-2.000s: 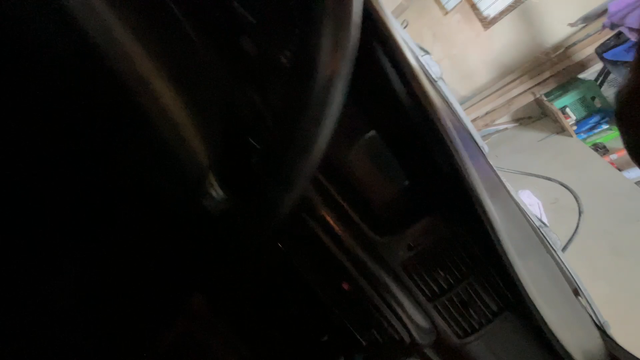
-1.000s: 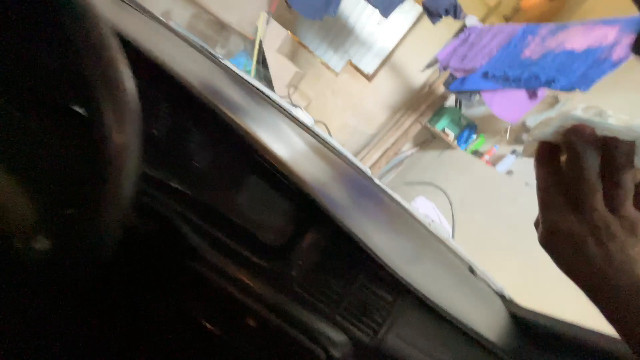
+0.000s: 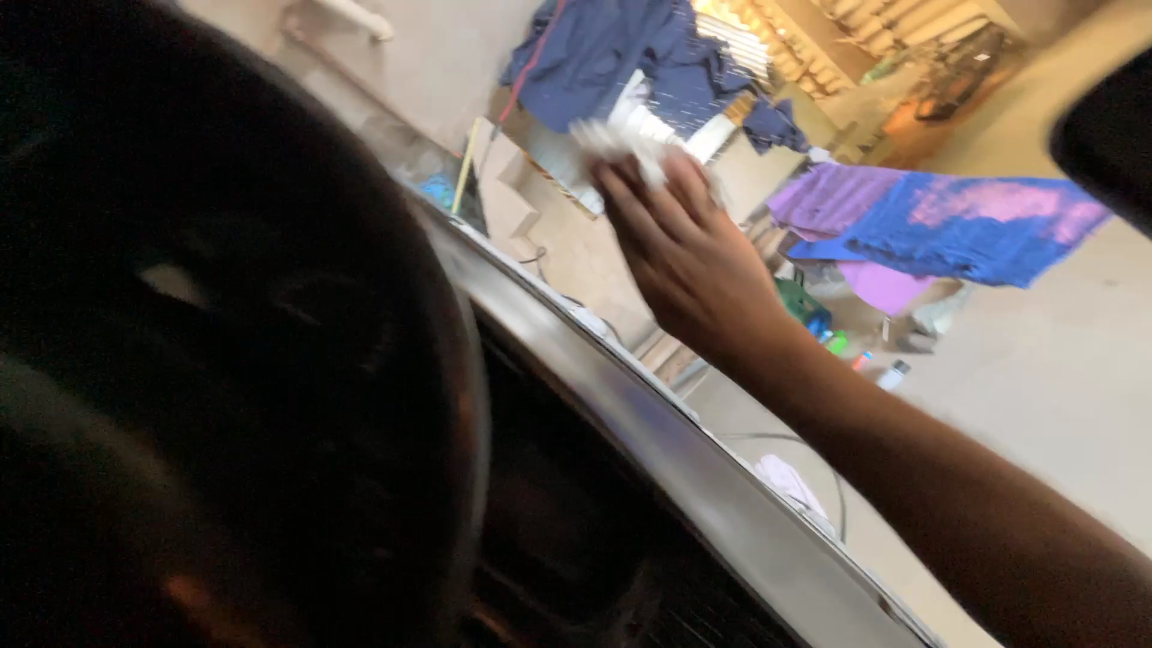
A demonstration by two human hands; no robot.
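Observation:
My right hand (image 3: 679,247) reaches up from the lower right, its fingers spread over a crumpled white cloth (image 3: 621,148), which looks pressed to the inner side of a car's windshield. Both hand and cloth are blurred. Below the hand, the dashboard (image 3: 720,504) runs slantwise along the base of the glass. A dark steering wheel (image 3: 472,405) curves through the left half of the view. My left hand is not visible.
A dark rear-view mirror (image 3: 1107,135) juts in at the upper right. Beyond the glass hang a blue and pink towel (image 3: 981,225) and dark blue clothes (image 3: 612,63). Bottles (image 3: 893,375) and a hose (image 3: 841,495) lie on the floor outside.
My right hand, at the right edge one second ago with the white cloth, has moved left across the windshield. Two seconds ago no hand was plainly visible. The view has shifted a lot.

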